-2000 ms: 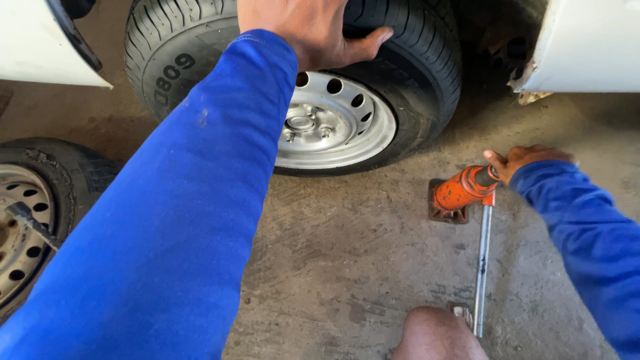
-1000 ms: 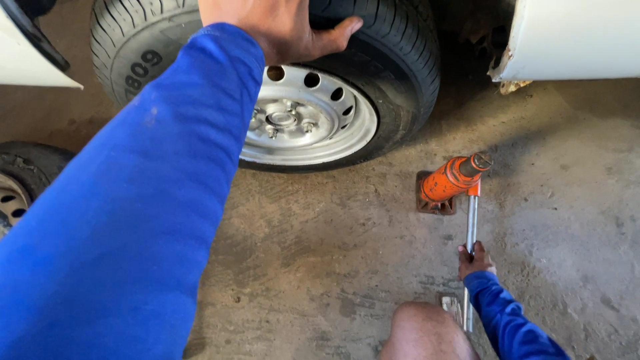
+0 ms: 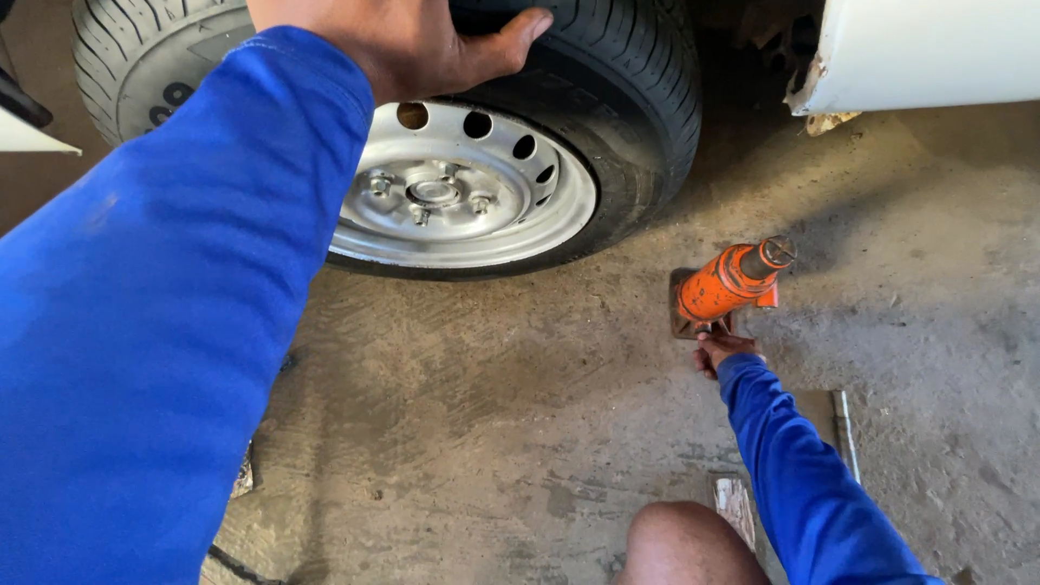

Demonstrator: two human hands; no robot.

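My left hand (image 3: 398,41) rests on the top of a car tire (image 3: 642,106), thumb spread out and the other fingers out of frame. The tire is on a silver steel wheel (image 3: 479,219) with lug nuts around its hub. To the right of the wheel, an orange bottle jack (image 3: 719,284) stands on the concrete floor. My right hand (image 3: 725,351) is at the low front of the jack, fingers at a small fitting near its base; whether they grip it is unclear. A metal rod (image 3: 847,435) lies on the floor beside my right forearm, partly hidden by it.
White body panels hang at the upper right (image 3: 934,57) and at the left edge (image 3: 28,134); the right one has a rusted, broken corner. A worn piece of wood (image 3: 734,508) lies by my knee (image 3: 691,544). A dark cable-like thing (image 3: 240,565) is at the bottom left.
My right hand has let go of the rod and moved to the jack's base. The rod, earlier joined to the jack, now lies apart from it. My left hand stays on the tire.
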